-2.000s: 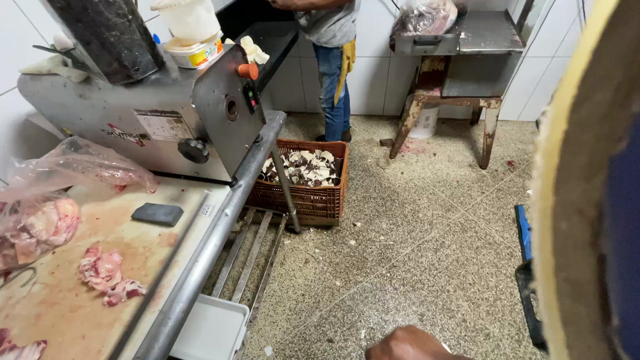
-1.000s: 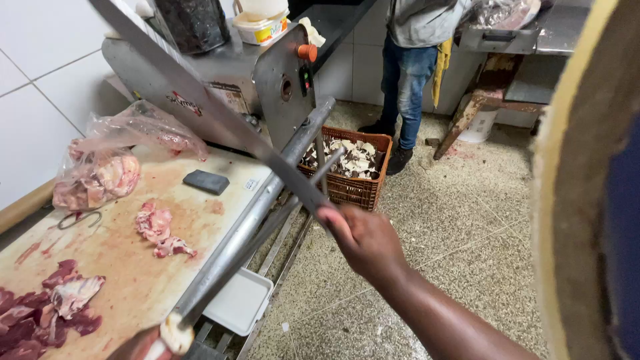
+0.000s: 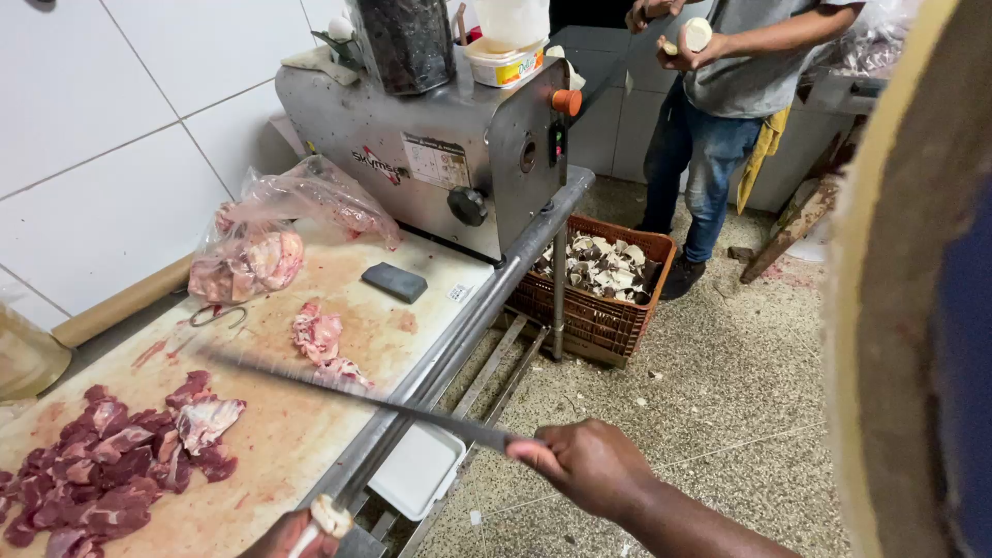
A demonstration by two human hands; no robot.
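My right hand (image 3: pixel 593 469) grips the handle of a long knife (image 3: pixel 442 421), its blurred blade pointing left over the white cutting board (image 3: pixel 287 434). At the bottom edge, my left hand (image 3: pixel 291 535) is closed on the pale handle of a sharpening steel (image 3: pixel 353 488); the rod slants up and right, passing by the blade. Whether blade and rod touch, I cannot tell. Red meat pieces (image 3: pixel 116 465) lie on the board's left part. Fatty trimmings (image 3: pixel 322 337), a metal hook (image 3: pixel 219 315), a dark sharpening stone (image 3: pixel 394 282) and a plastic bag of meat (image 3: pixel 248 260) are farther back.
A steel machine (image 3: pixel 372 155) stands at the table's far end. An orange crate (image 3: pixel 604 325) of peelings is on the floor beyond the metal rail (image 3: pixel 542 221). A person (image 3: pixel 721 116) stands behind it, holding a pale peeled item (image 3: pixel 697 34). A white tray (image 3: pixel 418 469) sits below the rail.
My right hand was low in view without the knife visible, then held it with the blade pointing up and left; the blade is now lower. My left hand with the steel has come into view.
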